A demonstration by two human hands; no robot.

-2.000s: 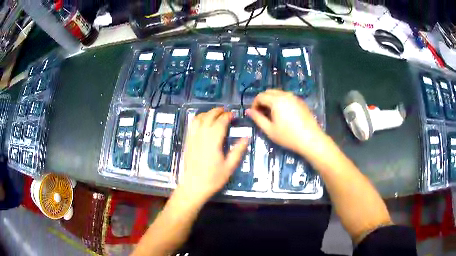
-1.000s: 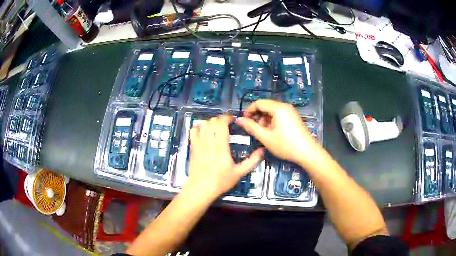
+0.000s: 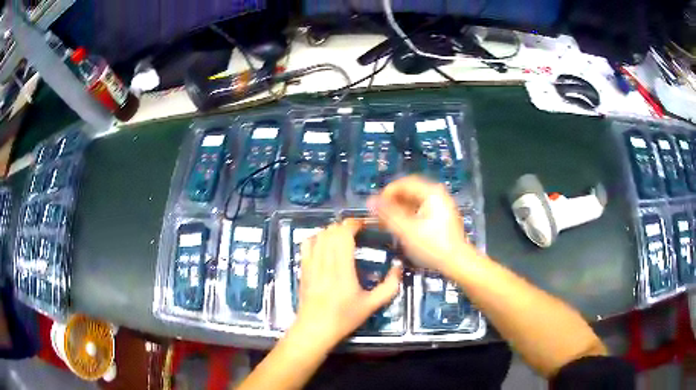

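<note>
A clear blister tray holds two rows of dark blue-green circuit board assemblies, such as the one at lower left. My left hand is around a board in the lower row, fingers at its left and upper edge, thumb at its right. My right hand is at that board's upper end, its fingertips bent together and blurred; whether they hold a plug is not visible. A thin black data cable loops over the upper left pockets; its end near my hands is hidden.
A white barcode scanner lies on the green mat at right. Filled trays stand at far left and far right. A black scanner, cables, a mouse and a red-labelled bottle are along the back. An orange-and-white fan is below left.
The view has tilted up, so the tray and bench appear lower. My right hand's fingertips have shifted slightly up from the board's end and are blurred. My left hand stays at the same board.
</note>
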